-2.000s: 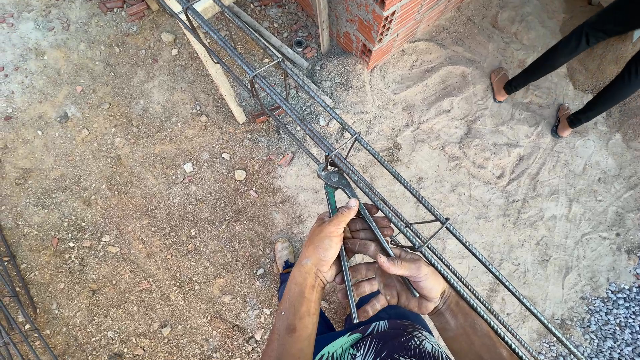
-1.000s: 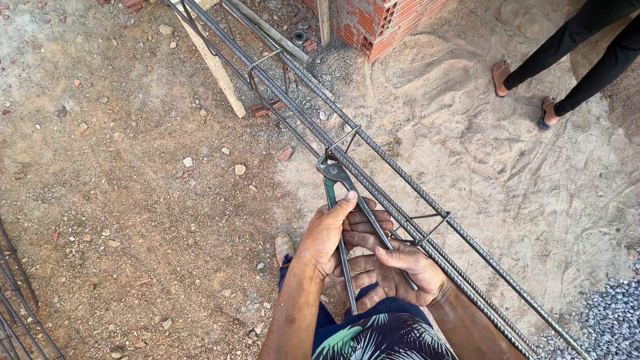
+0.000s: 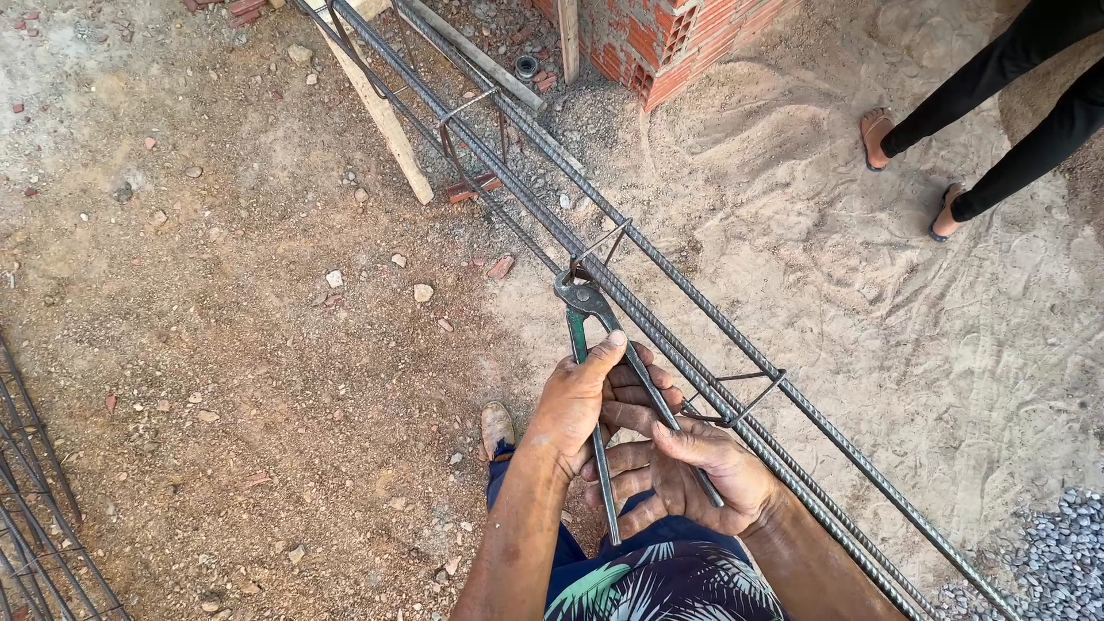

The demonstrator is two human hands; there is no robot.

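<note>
A pair of end-cutting nippers point(image 3: 585, 297), long-handled with worn green paint, has its jaws at a stirrup corner on the near side of a rebar cage point(image 3: 552, 226). My left hand point(image 3: 580, 401) is closed around the upper part of the handles, its thumb along them. My right hand point(image 3: 690, 466) holds the right handle, with its thumb over it and its palm turned up. The cage runs diagonally from top left to bottom right. A bent-wire stirrup point(image 3: 763, 397) joins its bars just right of my hands. What lies between the jaws is too small to tell.
A wooden support point(image 3: 379, 112) stands under the cage's far end. A hollow-brick wall corner point(image 3: 655, 52) rises at the top. A person's legs point(image 3: 992, 95) in black trousers are at the upper right. More rebar point(image 3: 39, 509) lies at the lower left, gravel point(image 3: 1056, 552) at the lower right.
The spread between the handles has narrowed slightly since the first frame. Both hands remain on the nippers near the same stirrup. The other person's feet have shifted a little.
</note>
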